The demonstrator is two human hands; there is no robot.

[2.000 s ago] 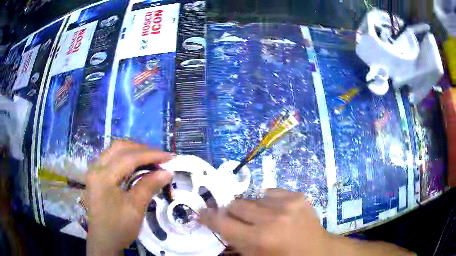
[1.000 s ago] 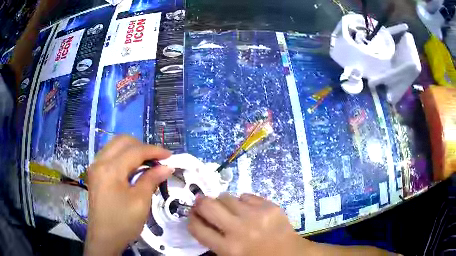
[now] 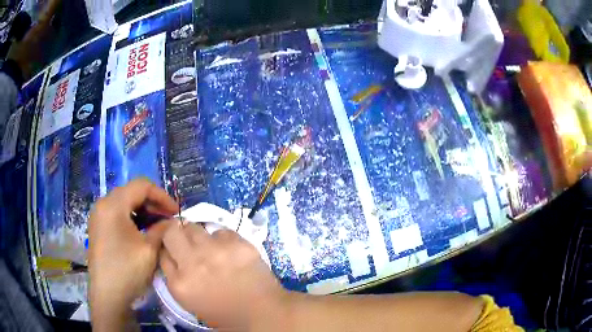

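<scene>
The round white camera housing (image 3: 170, 299) lies at the bottom of the view, mostly hidden under both hands. My left hand (image 3: 123, 240) is at its upper left, fingers pinched on a thin dark wire. My right hand (image 3: 214, 266) covers the housing's middle, its fingertips meeting my left fingertips at the wire. A white side boss (image 3: 253, 228) shows at the housing's right. A yellow-brown taped cable end (image 3: 280, 172) leans out from it to the upper right. Another yellow taped end (image 3: 55, 264) lies left of my left hand.
The work lies on blue printed sheets (image 3: 240, 117). Another white camera assembly (image 3: 436, 35) stands at the upper right, with a taped end (image 3: 367, 94) beside it. An orange block (image 3: 563, 123) and a yellow item (image 3: 542, 32) are at the right. A person's arm (image 3: 36, 40) shows at the upper left.
The view has shifted, so the sheets and far assembly sit further left and higher. My right hand has moved from the centre hole to my left fingertips and now covers most of the housing.
</scene>
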